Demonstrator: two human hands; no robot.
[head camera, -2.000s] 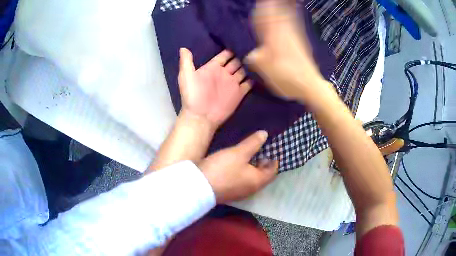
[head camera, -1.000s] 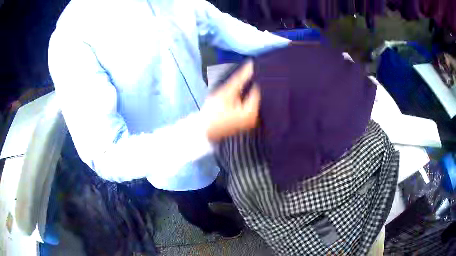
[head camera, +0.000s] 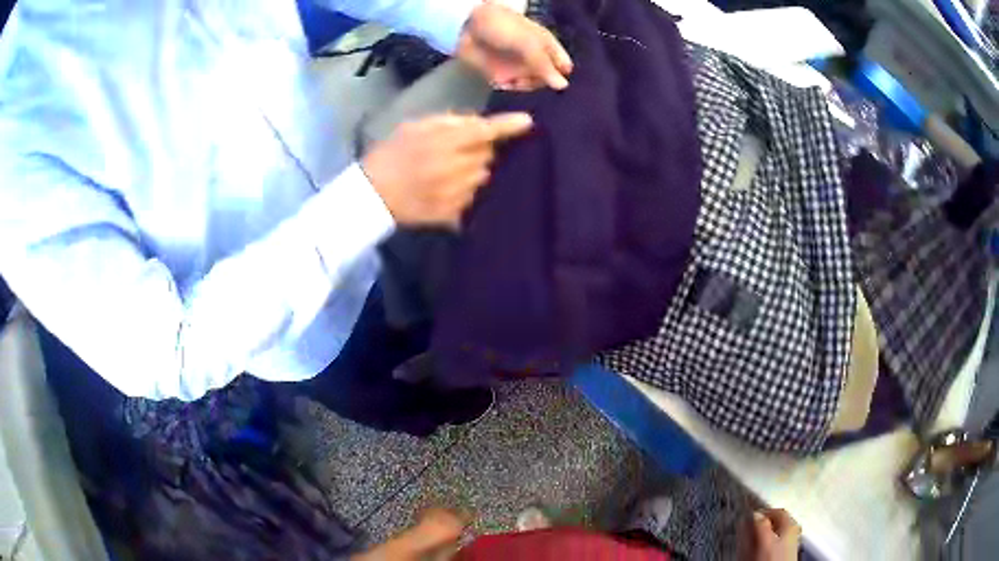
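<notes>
A dark purple garment (head camera: 613, 164) with gingham lining (head camera: 767, 362) lies over the white table's edge (head camera: 811, 493). A dark patch (head camera: 725, 299) shows on the lining. Another person's two hands are at the purple cloth's left side, one gripping its upper edge and one pointing at it. My left hand (head camera: 422, 537) is blurred and cut off by the bottom edge, away from the garment. My right hand (head camera: 776, 537) is small and partly cut off, at the table's front edge below the garment. Neither hand's fingers show clearly.
The other person, in a light blue shirt (head camera: 219, 208), stands at the left. A blue bar (head camera: 641, 422) is below the garment. Plaid cloth (head camera: 931, 296) and a shiny iron (head camera: 937, 460) are at the right. Speckled floor (head camera: 515, 460) shows below.
The view has shifted. The purple garment now sits higher, with the other person's two hands at its left side. My hands have come into view at the bottom; earlier hands were on the cloth.
</notes>
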